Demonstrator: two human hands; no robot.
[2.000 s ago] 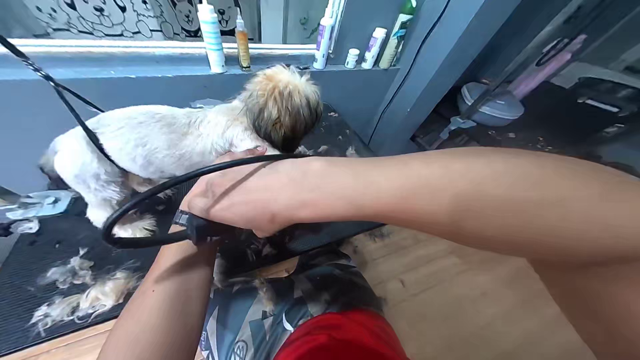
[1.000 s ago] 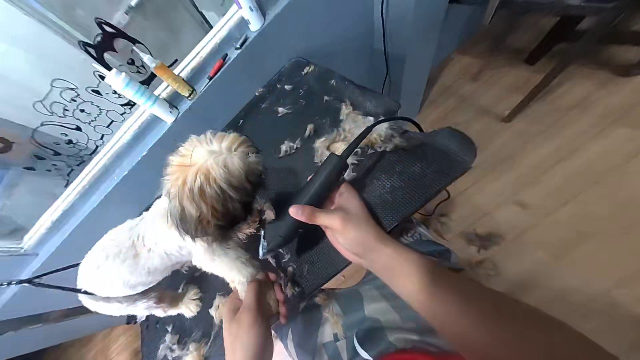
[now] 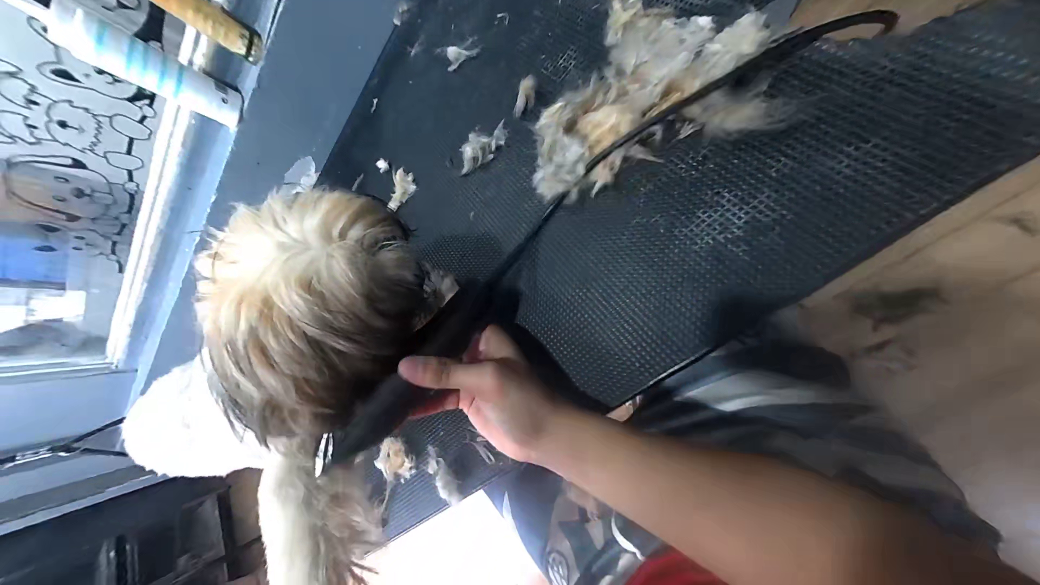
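A small dog (image 3: 305, 301) with a shaggy tan head and a short-clipped white body is on the black textured grooming table (image 3: 650, 268). My right hand (image 3: 487, 390) holds black corded clippers (image 3: 390, 406), its fingers closed around the body of the tool. The clipper head is beside the dog's front leg (image 3: 296, 520), below its head. From the other end of the clippers a black cord (image 3: 634, 138) runs up across the table. My left hand is out of view.
A large heap of cut fur (image 3: 650, 89) and several loose tufts (image 3: 483, 148) lie on the table. At the left are a window ledge with bottles (image 3: 154, 69) and a black tether (image 3: 73, 447). Wooden floor (image 3: 942, 325) borders the table's right side.
The view has moved closer to the dog and table. My left hand, near the dog's front leg one second ago, is out of view. The clippers remain in my right hand.
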